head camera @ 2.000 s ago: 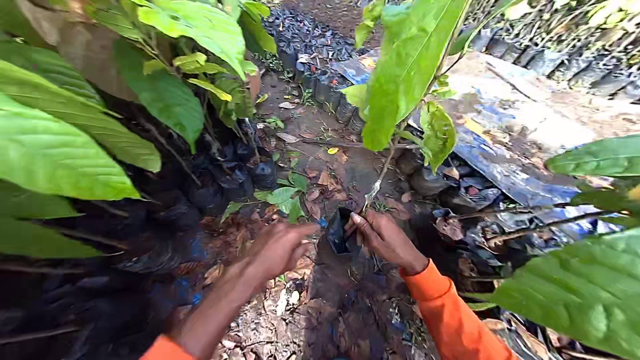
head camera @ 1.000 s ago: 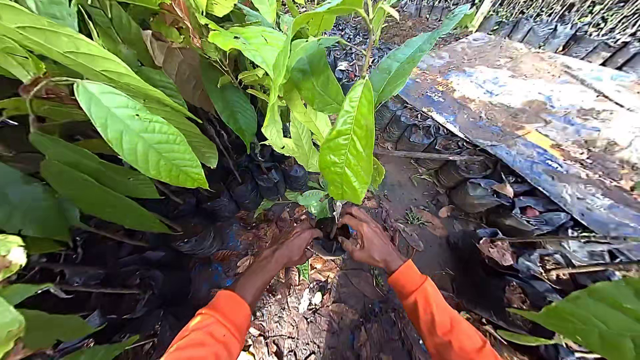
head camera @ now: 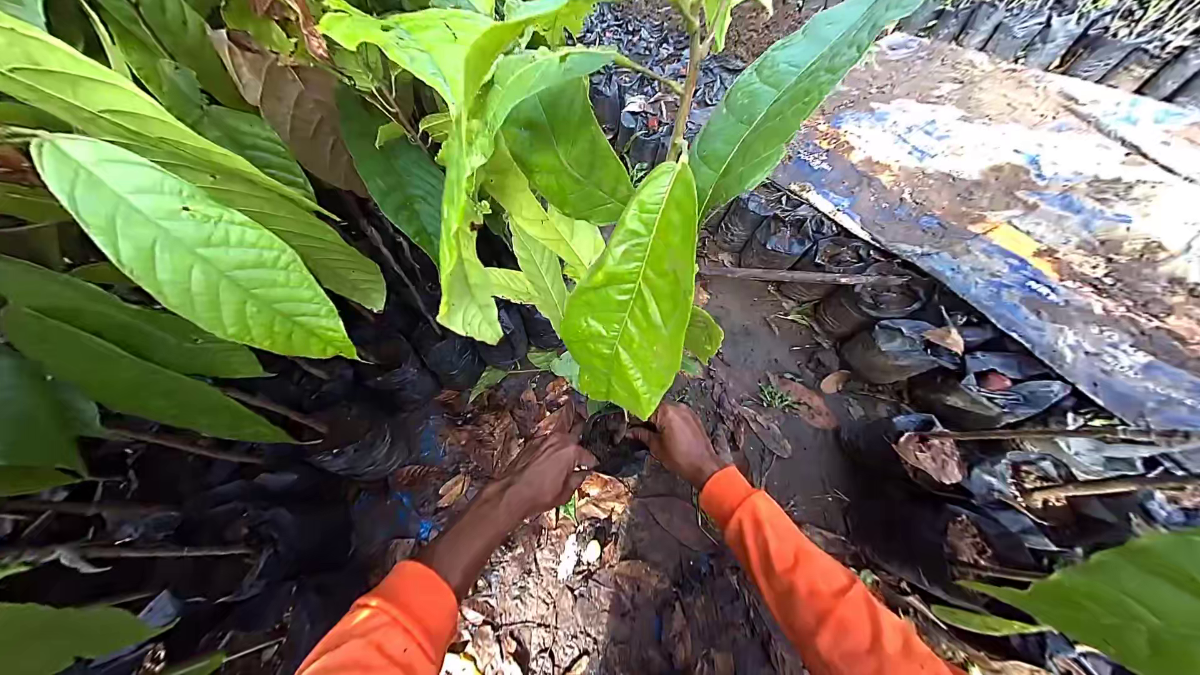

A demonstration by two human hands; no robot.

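A leafy seedling (head camera: 630, 291) stands upright in front of me, its broad green leaves hanging over my fingertips. Beneath the leaves, a small black plastic nursery bag (head camera: 614, 439) shows between my hands. My left hand (head camera: 551, 467) is at the bag's left side, with fingers bent at its rim. On the right side, my right hand (head camera: 682, 442) has its thumb and fingers curled at the rim. The leaves and shade hide the lower stem and some of the fingertips, so the exact grip of each hand is partly hidden.
Potted seedlings with large leaves (head camera: 192, 244) crowd the left. Along the right lie black nursery bags (head camera: 891, 352) and thin sticks (head camera: 806, 275), beside a muddy blue plastic sheet (head camera: 1059, 309). Dry leaves (head camera: 600, 497) cover the ground below my hands. More bags (head camera: 1059, 37) stand at the upper right.
Two seconds ago the bag's dark opening showed, with my left hand apart from it. Both hands have since come to the bag's sides, and the seedling's leaves now hang above them. The view has shifted.
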